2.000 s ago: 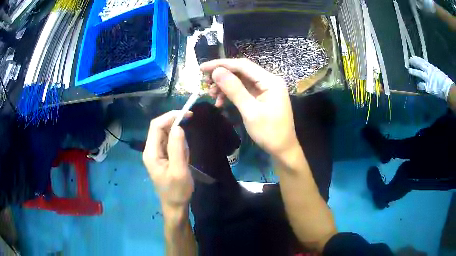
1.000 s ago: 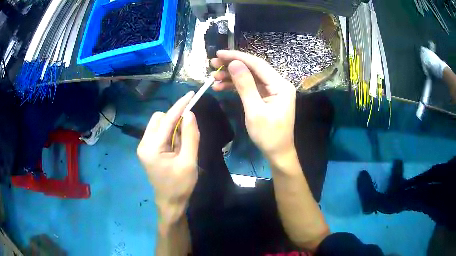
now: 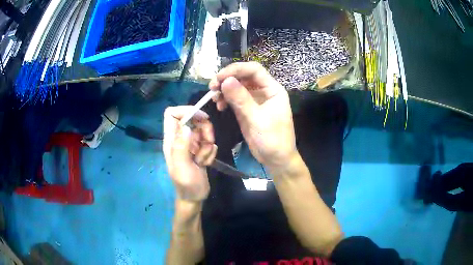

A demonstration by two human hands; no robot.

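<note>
A short length of the white strip (image 3: 198, 107) shows between my two hands, slanting up to the right, over my lap in front of the bench edge. My left hand (image 3: 188, 150) holds its lower end between thumb and fingers. My right hand (image 3: 254, 111) pinches its upper end with thumb and fingertips, just below the machine front. The fingertips hide both ends, and no yellow wire shows between the hands. A blurred grey-brown strip (image 3: 228, 168) runs from below my left hand across my lap.
A blue bin (image 3: 129, 62) holds dark sleeves. Silvery pieces (image 3: 306, 57) lie below the machine. White lengths with blue ends (image 3: 39, 77) are at left; others with yellow ends (image 3: 378, 88) hang at right. A red stool (image 3: 62, 171) stands at lower left. A person's dark shoe (image 3: 451, 189) shows at right.
The yellow wire seen at both hands a second ago is now hidden. My left hand has turned and its fingers are curled more. The gloved hand at the right has left the view.
</note>
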